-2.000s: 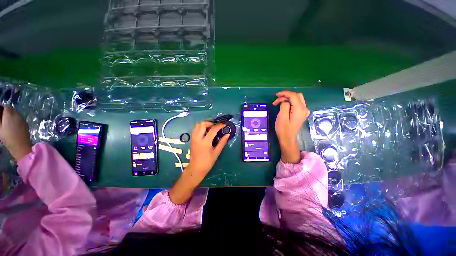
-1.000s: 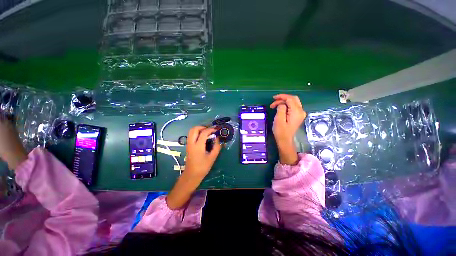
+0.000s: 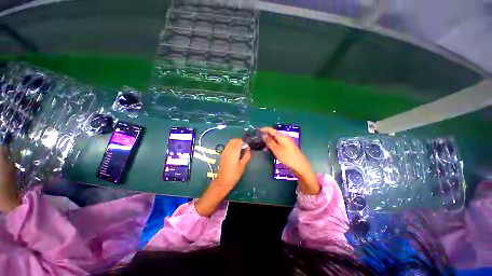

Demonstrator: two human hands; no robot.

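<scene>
The round black device (image 3: 253,139) is between my two hands, over the green mat. My right hand (image 3: 286,153) has its fingertips on the device's right side and partly covers the right phone (image 3: 280,168). My left hand (image 3: 231,164) is at the device's lower left, with a small dark piece (image 3: 244,147) between thumb and fingers. The fingertips are blurred, so the piece's shape is unclear. The left phone (image 3: 178,154) lies with its purple-and-white screen lit. The white cable (image 3: 202,141) with pale-yellow strips lies between that phone and my left hand.
A loaded clear tray (image 3: 402,175) lies right; stacked trays (image 3: 40,116) lie far left. A ribbed clear tray (image 3: 205,40) lies at the back. A neighbour's pink sleeve (image 3: 48,232) and a third phone (image 3: 121,152) are left. A white support (image 3: 431,108) slants at right.
My right hand has moved left from beyond the right phone onto the round device. My left hand has closed in on the device's edge. The view has shifted and tilted.
</scene>
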